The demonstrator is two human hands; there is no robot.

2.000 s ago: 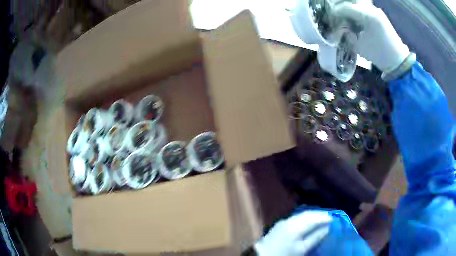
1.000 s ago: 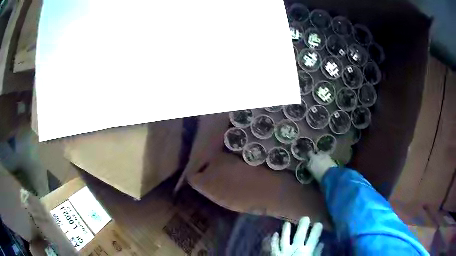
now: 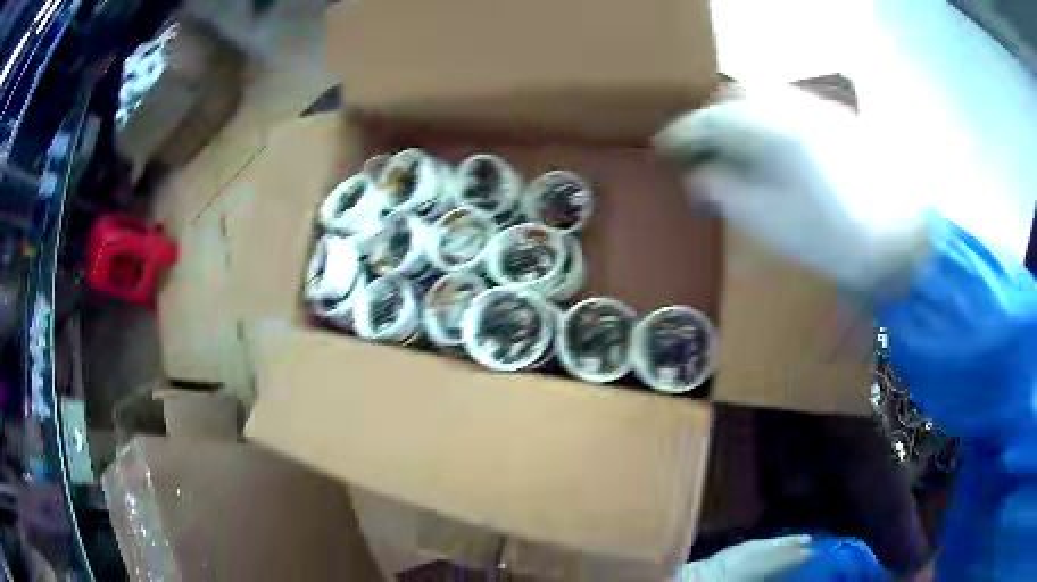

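The open light-brown transfer carton [image 3: 478, 392] stands in front of me with its flaps spread. Filled plastic tubs [image 3: 509, 327] with white sides fill its left part and front row; bare cardboard shows at its right back. My right hand [image 3: 785, 182], in a white glove, is blurred over the carton's right flap, fingers toward the carton; no tub shows in it. My left hand [image 3: 751, 562], also white-gloved, is at the bottom edge near the carton's front corner, partly cut off; its fingers cannot be made out.
A bright white sheet [image 3: 944, 102] lies at the upper right. Tubs in the master carton [image 3: 904, 426] show partly at the right, behind my right sleeve. A red object [image 3: 131, 259] and a carton of white items [image 3: 182, 97] are at the left. A brown carton [image 3: 245, 512] is at lower left.
The view has swung from the master carton back to the transfer carton. My right hand has left the tubs in the master carton and moved to the transfer carton's right side.
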